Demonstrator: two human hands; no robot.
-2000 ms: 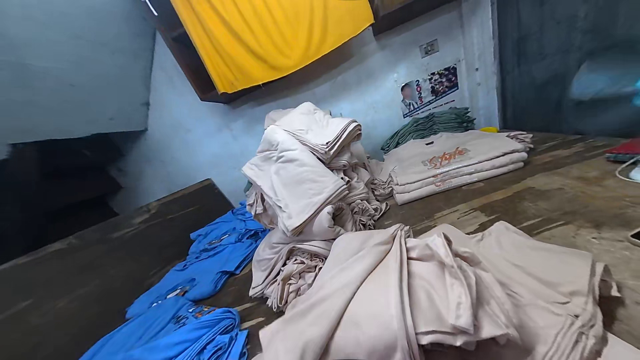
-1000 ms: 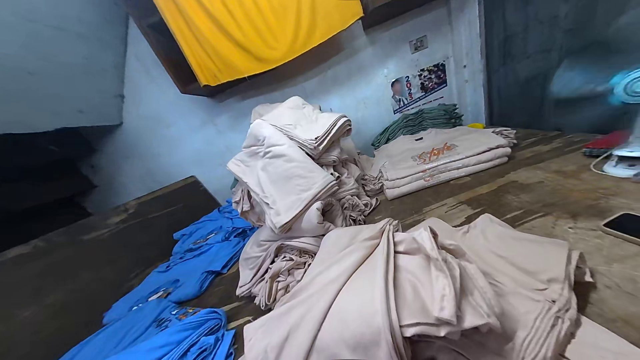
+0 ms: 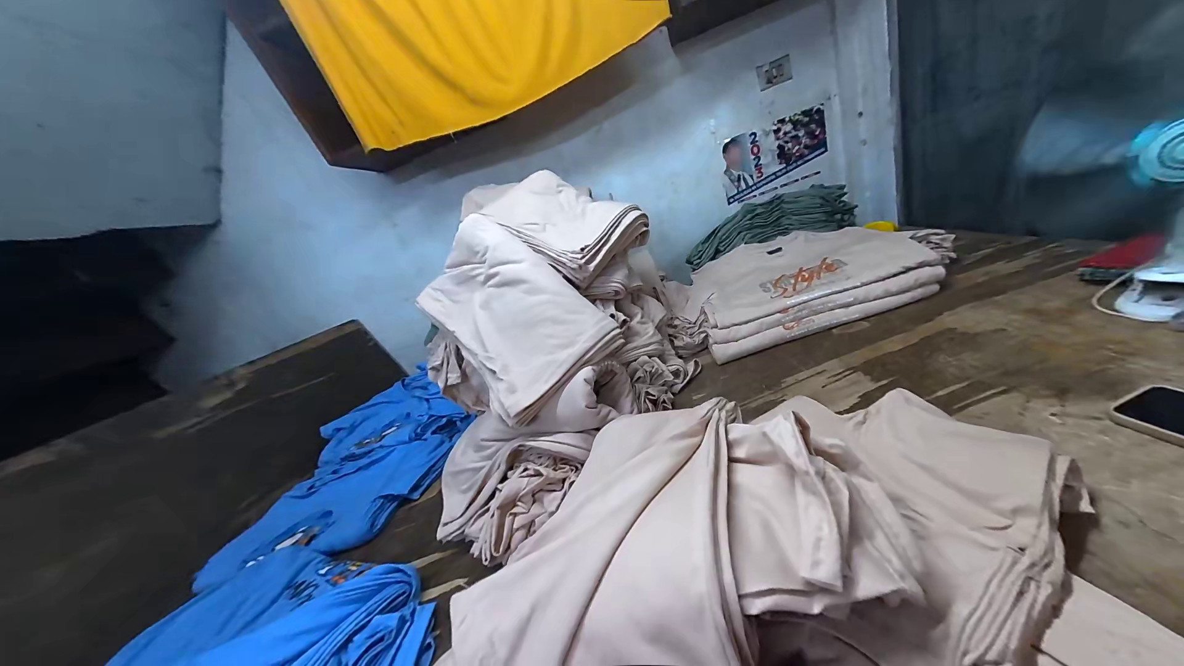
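Neither my left hand nor my right hand shows in the head view. Nearest me, at the bottom, lies a loose heap of beige fabric pieces (image 3: pixel 647 546), with more folded beige cloth (image 3: pixel 962 499) spread on its right. Behind it rises a tall, uneven pile of folded beige cloth (image 3: pixel 527 305). Blue printed T-shirts (image 3: pixel 351 499) lie in overlapping bundles to the left. Farther back on the right, beige T-shirts with an orange print (image 3: pixel 823 277) are stacked flat, touching the tall pile's loose edge. Dark green folded cloth (image 3: pixel 777 222) sits behind them.
A worn wooden table (image 3: pixel 999 370) carries the piles. On the right are a smartphone (image 3: pixel 1152 412), a fan (image 3: pixel 1156 153) with a white base and cord, and a red item (image 3: pixel 1121 257). Yellow cloth (image 3: pixel 481 55) hangs from a wall shelf above. A poster (image 3: pixel 775 153) is on the wall.
The view has shifted slightly to the right, bringing the fan and the phone further into sight. The cloth piles look unchanged.
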